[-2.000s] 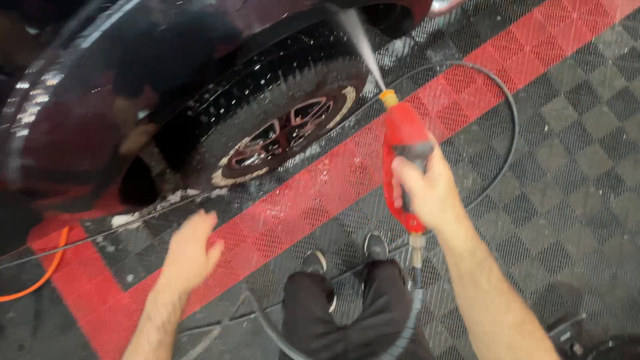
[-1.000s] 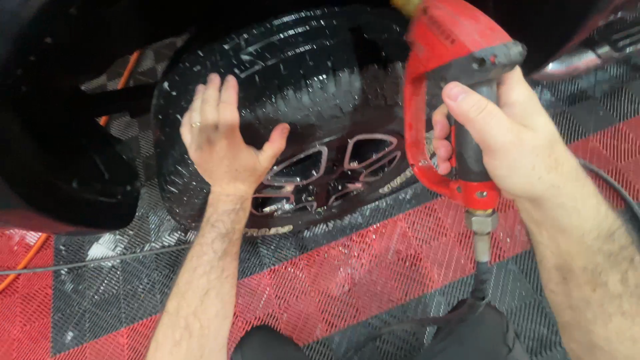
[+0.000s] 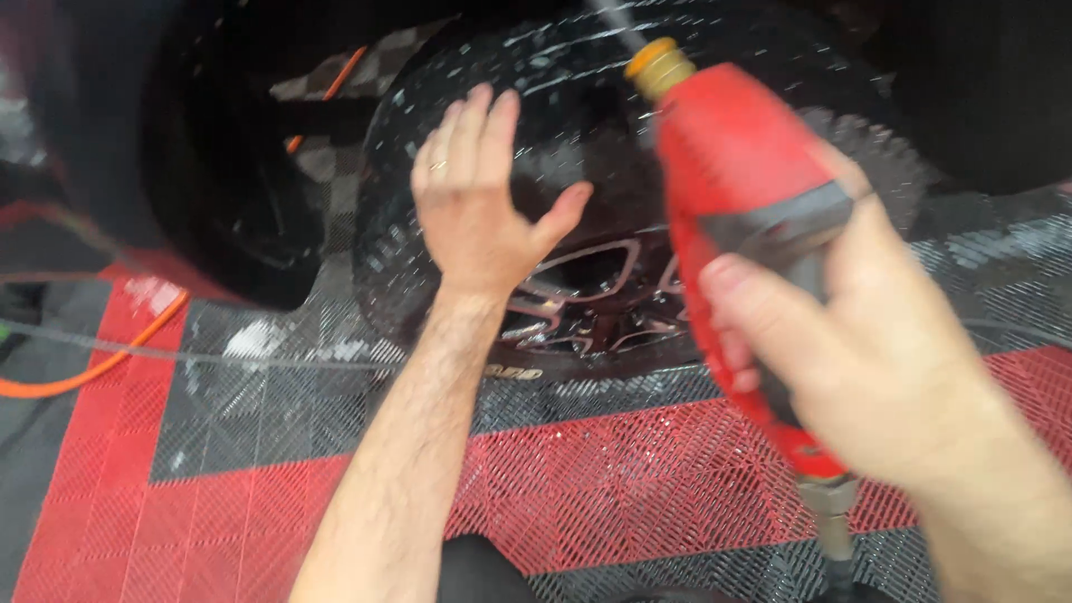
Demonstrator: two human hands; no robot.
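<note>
My right hand (image 3: 804, 335) is wrapped around the handle of a red pressure-washer spray gun (image 3: 737, 142), whose brass and yellow nozzle (image 3: 660, 67) points up and to the left. A pale spray leaves its tip. My left hand (image 3: 486, 193) has its fingers stretched and thumb apart, holding nothing, over the wet black tire (image 3: 394, 243); whether it touches the rubber I cannot tell. Below and right of that hand is the spoked wheel (image 3: 586, 293), partly hidden by the gun. Water drops and white flecks cover the tire.
Dark car bodywork (image 3: 100, 167) fills the upper left. Red and dark grey grid floor tiles (image 3: 586, 486) lie below the wheel. An orange hose (image 3: 92, 377) and a thin grey hose (image 3: 251, 360) cross the floor at left. White foam (image 3: 255, 337) lies near the tire.
The view has moved much closer to the wheel. My left hand, over the floor two seconds ago, is now over the tire. Spray shows at the nozzle, which was cut off by the frame one second ago.
</note>
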